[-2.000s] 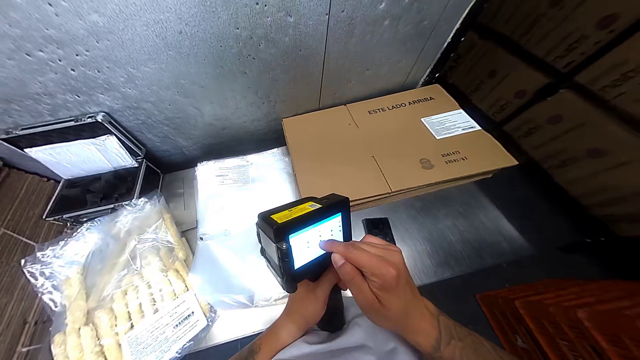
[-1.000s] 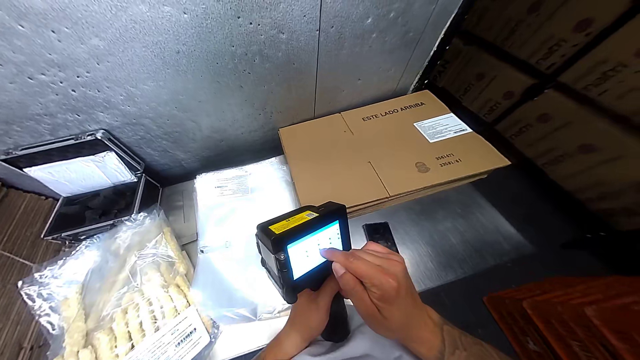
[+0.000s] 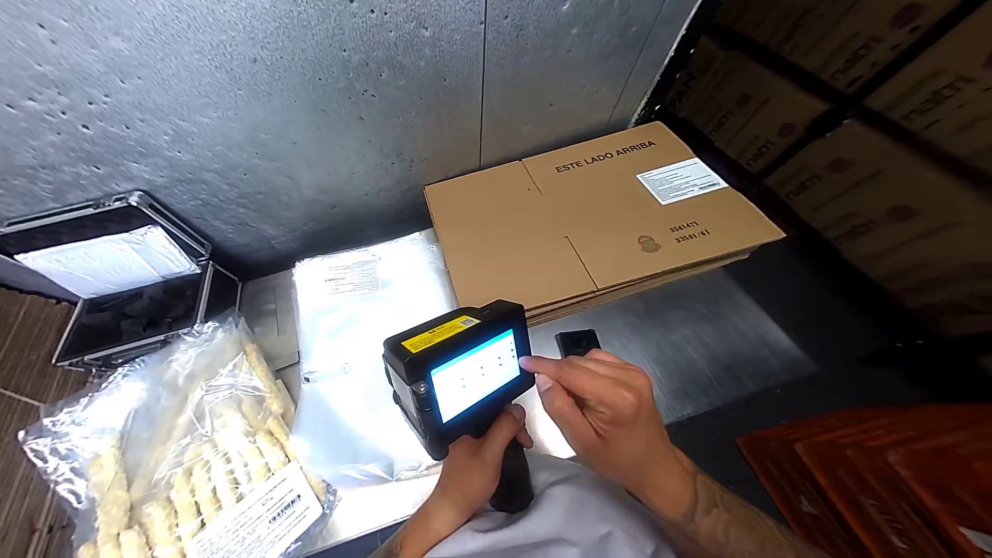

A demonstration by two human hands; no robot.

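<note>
My left hand (image 3: 482, 457) is closed around the grip of a black handheld device, likely a handheld printer (image 3: 465, 372), which has a lit touchscreen and a yellow label on top. The index finger of my right hand (image 3: 601, 399) reaches to the right edge of the screen; its other fingers are curled and hold nothing. Behind the device lie flat clear plastic bags (image 3: 364, 341) with a printed label. A stack of flattened cardboard boxes (image 3: 542, 232) is beyond my right hand. Partly behind that hand lies a black phone-like object (image 3: 577, 341).
Clear bags of pale breaded food sticks (image 3: 201, 457) stand at the left, by an open black case with metal edges (image 3: 143, 310). The metal table (image 3: 721, 349) runs under the boxes. Reddish-brown stacked pieces (image 3: 852, 465) are at lower right, cartons (image 3: 868, 194) on a rack at upper right.
My right index finger has moved right across the touchscreen, from its middle part to its right edge. My left hand keeps its hold on the device.
</note>
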